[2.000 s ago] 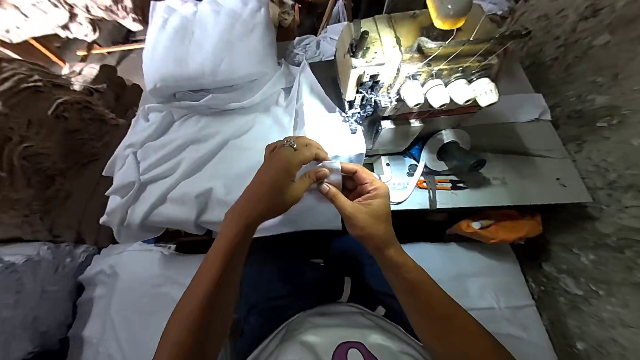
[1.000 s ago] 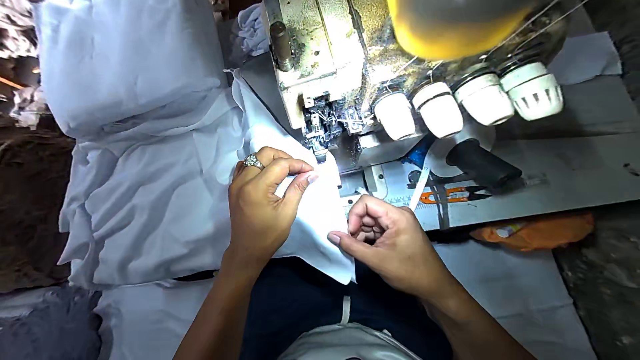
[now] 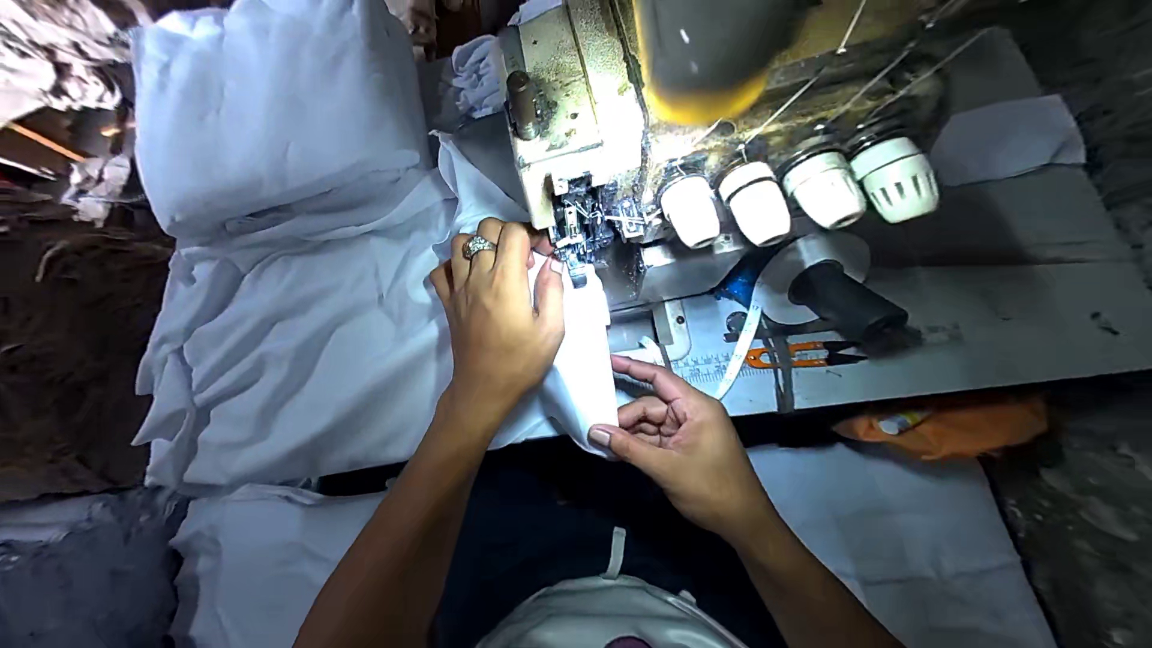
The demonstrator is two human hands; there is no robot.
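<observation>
A strip of white fabric [image 3: 583,360] runs from under the presser foot [image 3: 576,261] of an overlock sewing machine [image 3: 567,99] down toward my lap. My left hand [image 3: 499,310], with a ring on one finger, lies on the fabric just left of the foot, its fingertips close to the needle area. The lower right edge of the strip is pinched between the thumb and fingers of my right hand [image 3: 670,436]. More white cloth [image 3: 315,333] spreads over the table on the left. The tips of some left fingers are hidden beside the machine head.
A folded white fabric pile [image 3: 283,117] stands at the upper left. Thread tension knobs [image 3: 756,202] line the machine's front. On the table at right are a roll of white tape [image 3: 814,270], a black cone [image 3: 846,301] and orange thread snips [image 3: 792,355]. An orange bag [image 3: 945,427] hangs below the edge.
Two seconds ago both hands were together at a small piece of the cloth. Now they are apart, the left up by the presser foot and the right at the strip's lower edge. The view has moved closer.
</observation>
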